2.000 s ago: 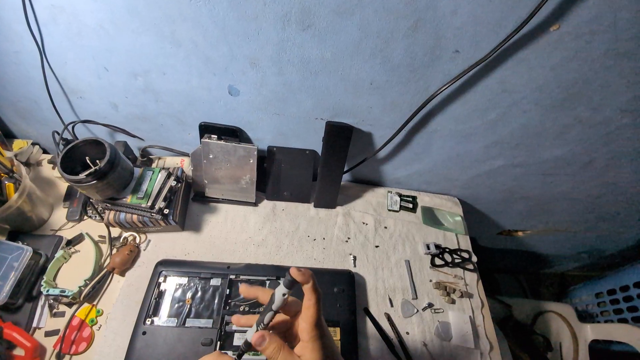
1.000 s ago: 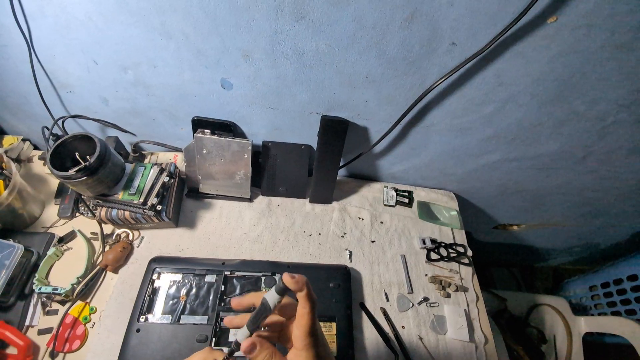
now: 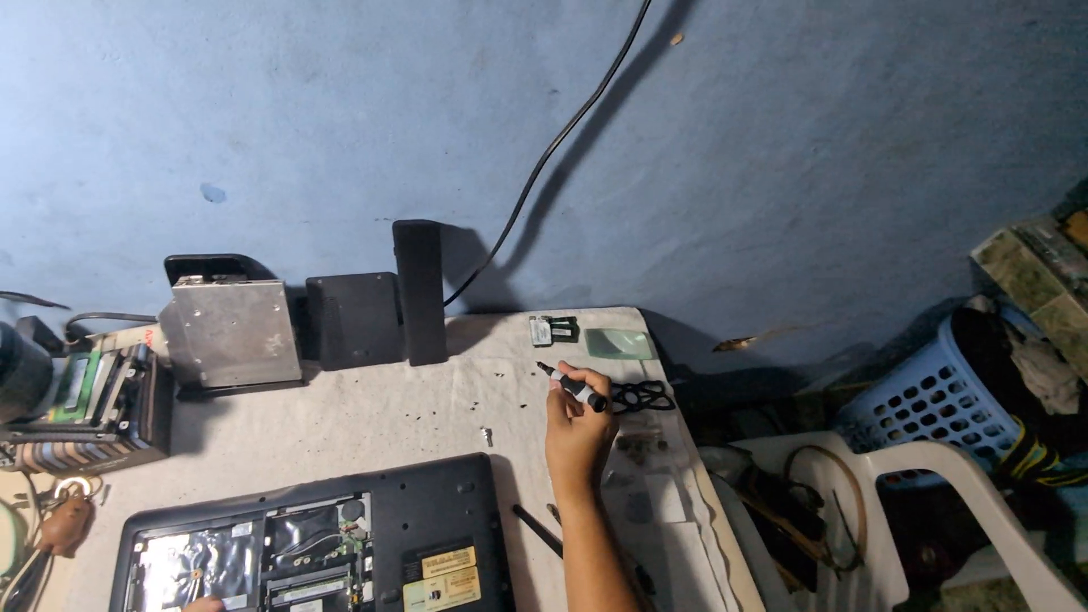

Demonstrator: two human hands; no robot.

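Observation:
My right hand (image 3: 580,425) is shut on a grey and black precision screwdriver (image 3: 578,389), held above the right part of the cloth, its tip pointing up and left. Below and left of it lies the black laptop (image 3: 442,501), underside up, with its bays uncovered. Of my left hand (image 3: 204,604) only a fingertip shows, at the bottom edge over the laptop's open bay; what it holds is hidden. Scattered small screws (image 3: 476,404) and a small metal part (image 3: 486,437) lie beyond the laptop. Dark tweezers (image 3: 537,531) lie beside my right forearm.
Against the wall stand an optical drive (image 3: 238,336), a black cover (image 3: 355,321) and an upright laptop battery (image 3: 420,293). Small memory modules (image 3: 553,331) lie near the back edge, beside a greenish clear piece (image 3: 618,343) and a black cable (image 3: 643,396). A white plastic chair (image 3: 926,455) and blue basket (image 3: 922,395) are at right.
My right hand has moved from over the laptop to the right part of the cloth with the screwdriver. The view has swung to the right.

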